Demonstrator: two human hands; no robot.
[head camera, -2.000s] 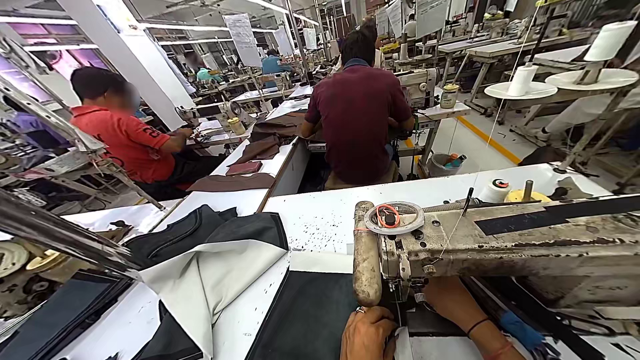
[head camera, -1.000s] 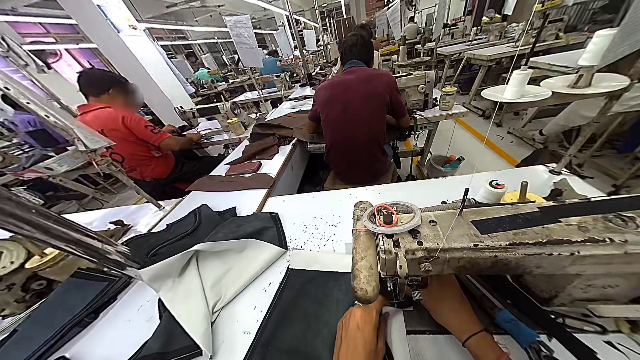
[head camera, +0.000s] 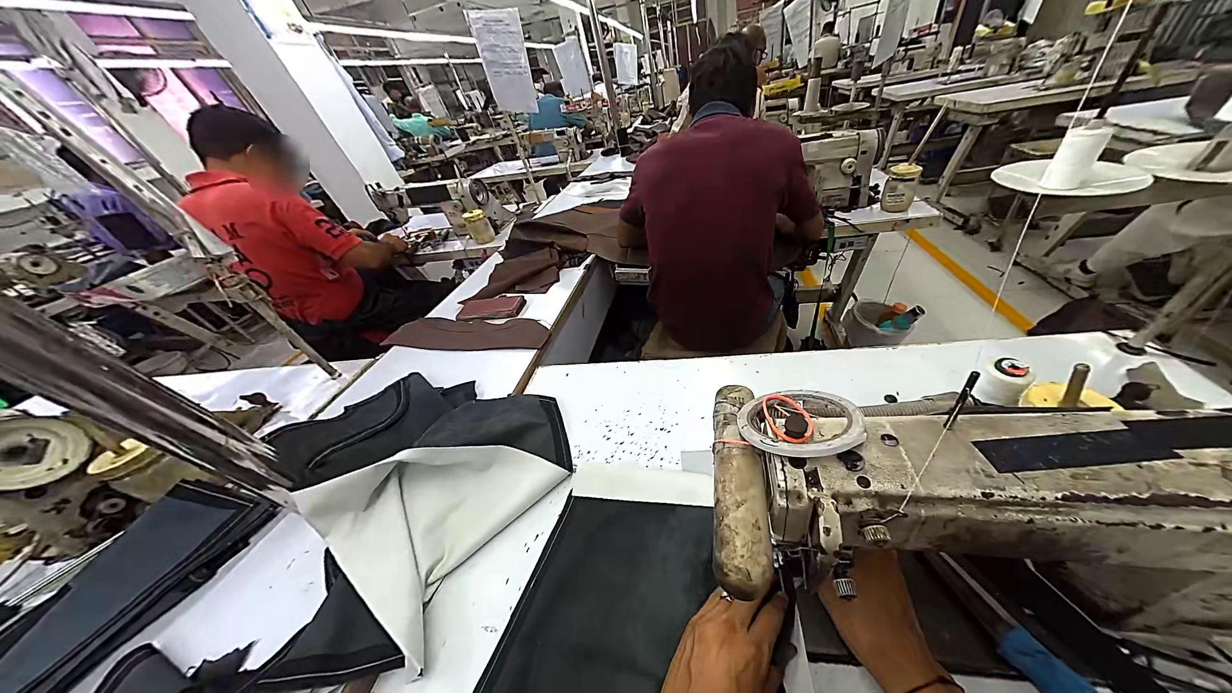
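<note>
An industrial sewing machine (head camera: 962, 481), worn and stained, reaches in from the right. My left hand (head camera: 727, 640) lies on dark material just below the machine's head, fingers toward the needle area; a ring shows on it. Behind the head, my right hand (head camera: 871, 602) is partly hidden, with its wrist and a dark band in sight. Whether either hand pinches the material cannot be told. A black panel (head camera: 606, 587) with a pale border lies flat left of my left hand. Farther left, black pieces (head camera: 414, 423) lie with a folded one showing its pale underside (head camera: 433, 510).
A white thread cone (head camera: 1006, 380) stands behind the machine. A person in a maroon shirt (head camera: 722, 221) sits ahead, back turned; another in a red shirt (head camera: 279, 241) sits at the left. Brown pieces (head camera: 568, 231) lie on the table between them. A metal pole (head camera: 125, 385) crosses the left side.
My left hand has shifted slightly near the machine's head. The black panel and the folded pieces look unchanged.
</note>
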